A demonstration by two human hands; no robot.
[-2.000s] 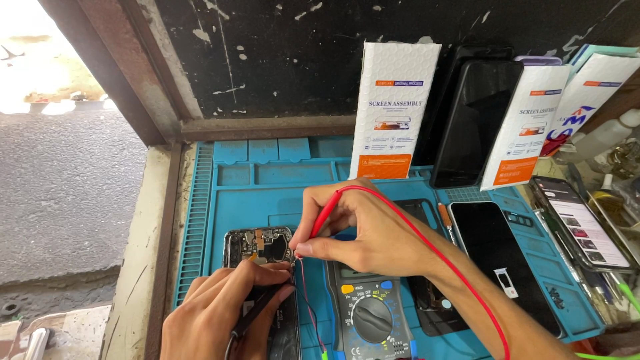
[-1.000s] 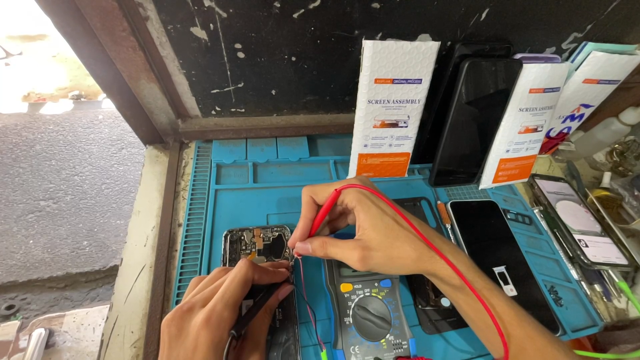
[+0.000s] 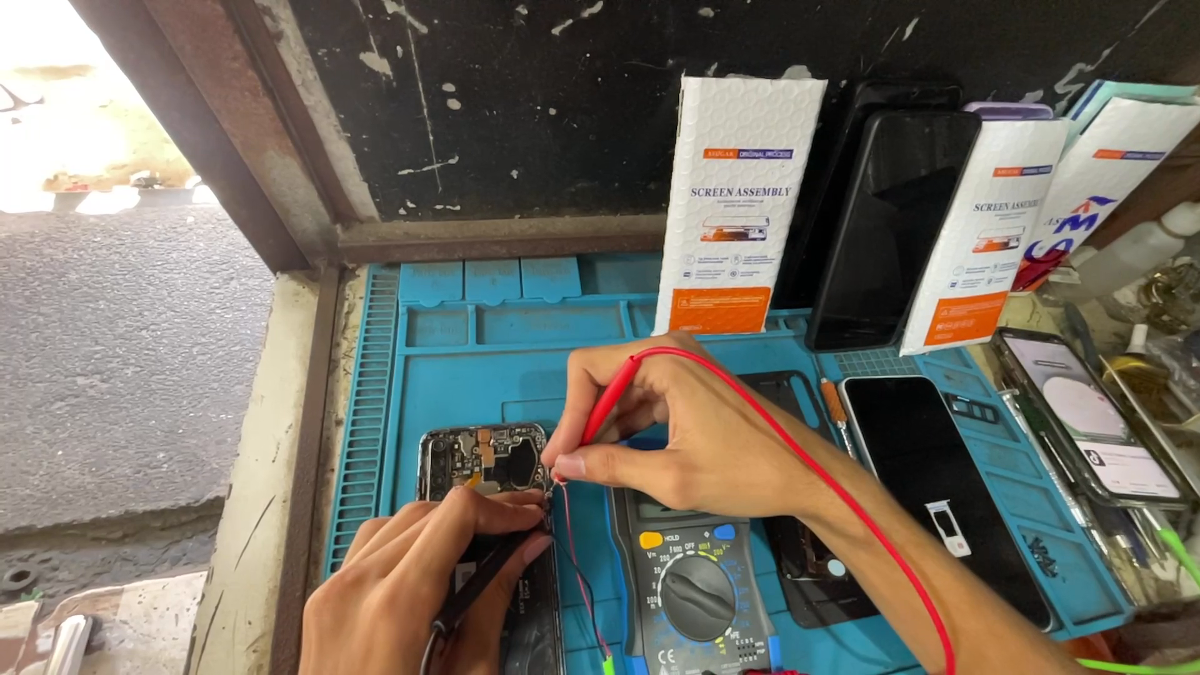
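Observation:
An opened smartphone with its circuit board bare (image 3: 483, 459) lies on a blue silicone repair mat (image 3: 450, 380). My left hand (image 3: 422, 572) rests over its lower part and holds a black multimeter probe (image 3: 483, 581); the fingertips are at the phone's right edge. My right hand (image 3: 656, 441) pinches a red multimeter probe (image 3: 609, 401), its tip hidden by the fingers near that same edge. Thin red and black wires (image 3: 579, 572) run down from the fingertips to a green-ended lead. A digital multimeter (image 3: 694, 591) lies right of the phone, its display partly covered by my right hand.
Padded screen-assembly sleeves (image 3: 741, 206) and dark phone screens (image 3: 891, 230) lean against the black wall. At the right lie a phone with a black screen (image 3: 928, 469) bearing a SIM tray (image 3: 947, 528), a lit phone (image 3: 1078, 412), a screwdriver (image 3: 832, 403), small screws (image 3: 1041, 555) and bottles (image 3: 1134, 248).
The lit phone at the right shows a different picture from two seconds ago. Both hands keep nearly the same place, each with its probe.

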